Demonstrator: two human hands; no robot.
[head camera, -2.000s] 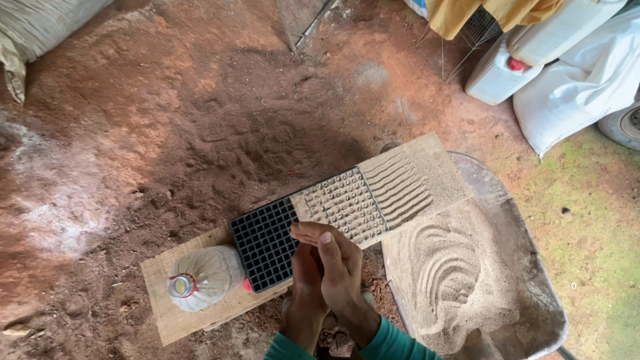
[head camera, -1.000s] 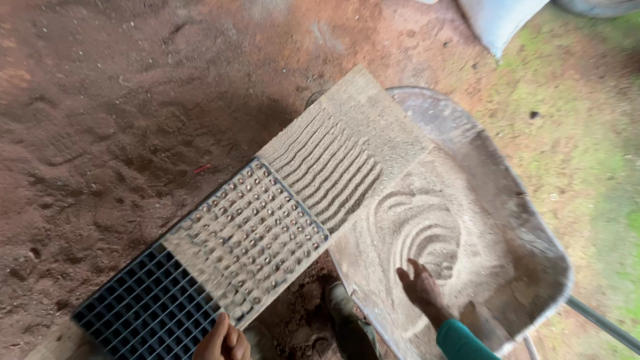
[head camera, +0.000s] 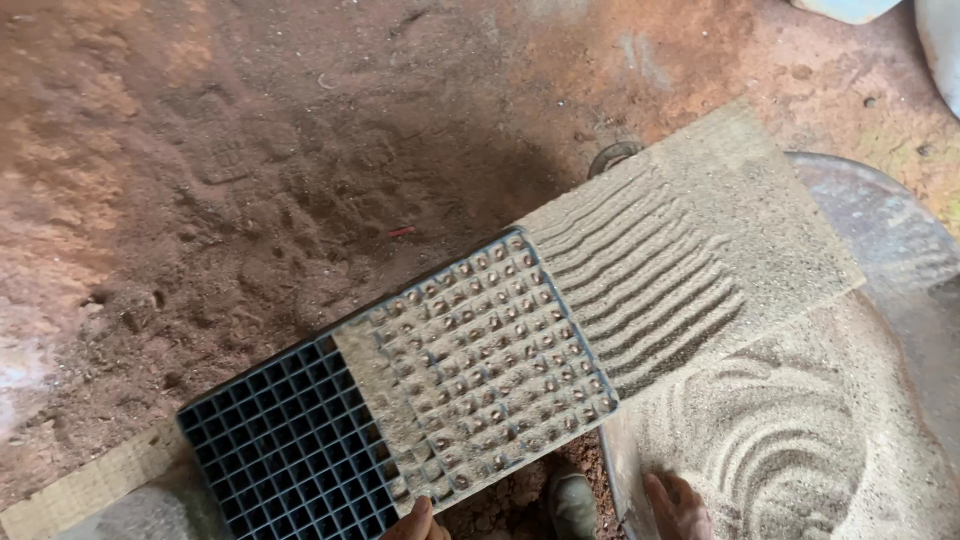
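A black plastic seedling tray (head camera: 289, 442) lies tilted across a wooden board (head camera: 97, 466). Its left cells are dark and hollow; its right part (head camera: 487, 360) is filled with sandy substrate, with small brown pieces in dimples. At the tray's near edge is my left hand (head camera: 418, 523), mostly cut off by the frame; whether it grips the tray is unclear. My right hand (head camera: 679, 506) is at the near rim of a wheelbarrow (head camera: 626, 480), beside the sandy substrate (head camera: 787, 450), partly out of frame; nothing shows in its fingers. Ridged substrate (head camera: 645, 277) covers the board right of the tray.
A shoe (head camera: 573, 504) stands between tray and wheelbarrow. Under the board's left end lies a greyish, blurred object (head camera: 142, 510). A small red strip (head camera: 401, 231) is on the bare earth floor. Pale containers or sacks (head camera: 851, 6) reach into the top right corner.
My hands, together over the tray two seconds ago, are now apart. My right hand has moved from above the substrate to the wheelbarrow's near rim. The view has shifted a lot.
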